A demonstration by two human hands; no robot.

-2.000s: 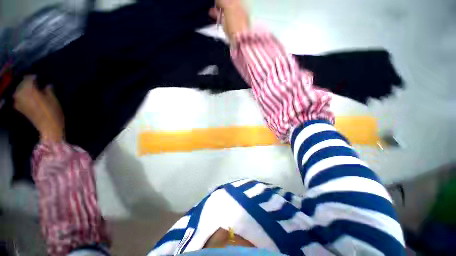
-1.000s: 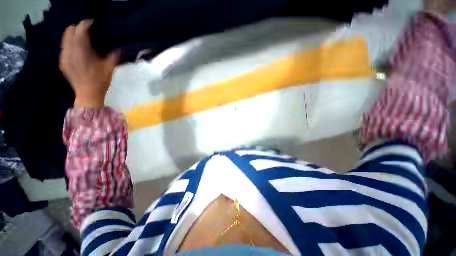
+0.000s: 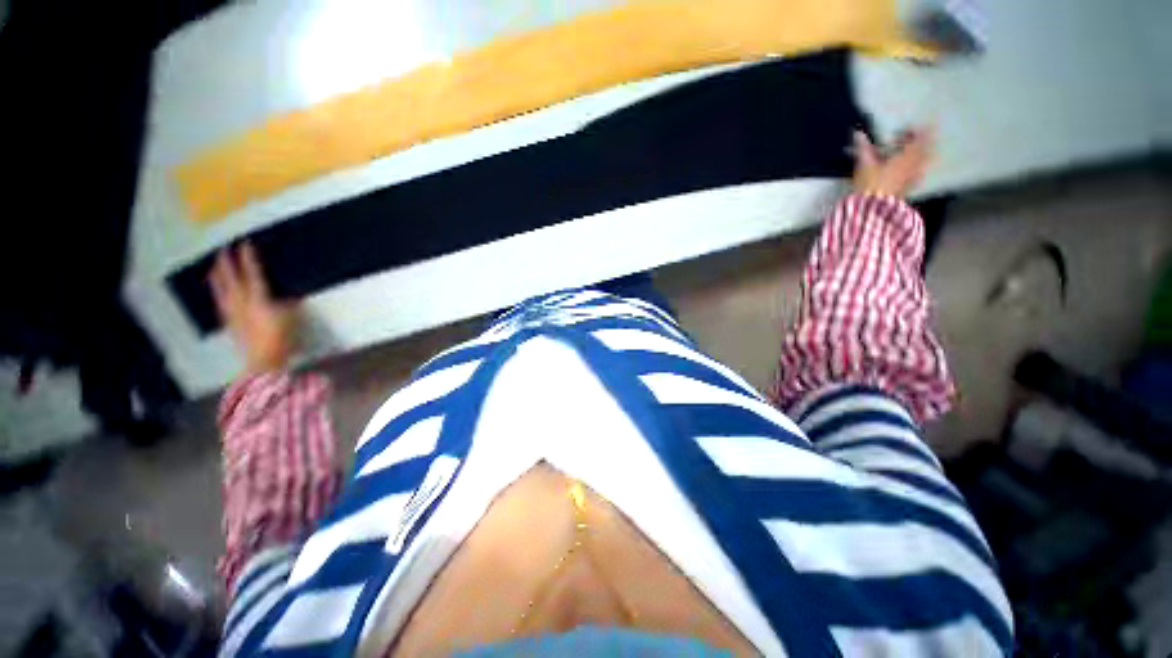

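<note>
A single black cut piece lies flat along the near edge of the white table, narrower at its left end and wider at its right. My left hand rests on its left end with the fingers spread. My right hand is at its right end, fingertips at the cloth's edge. The yellow pattern template lies just beyond the cloth, roughly parallel to it. A small dark and pale object, blurred, sits at the template's right end. No marking pen can be made out.
Black cloth is heaped at the left and hangs over the edge of the white table. Below the table are a grey floor and dark clutter at the lower right and lower left.
The single black piece now lies in front of the template, where bare table showed before. Both hands have come to its two ends. The view has shifted, with the template now higher in the picture.
</note>
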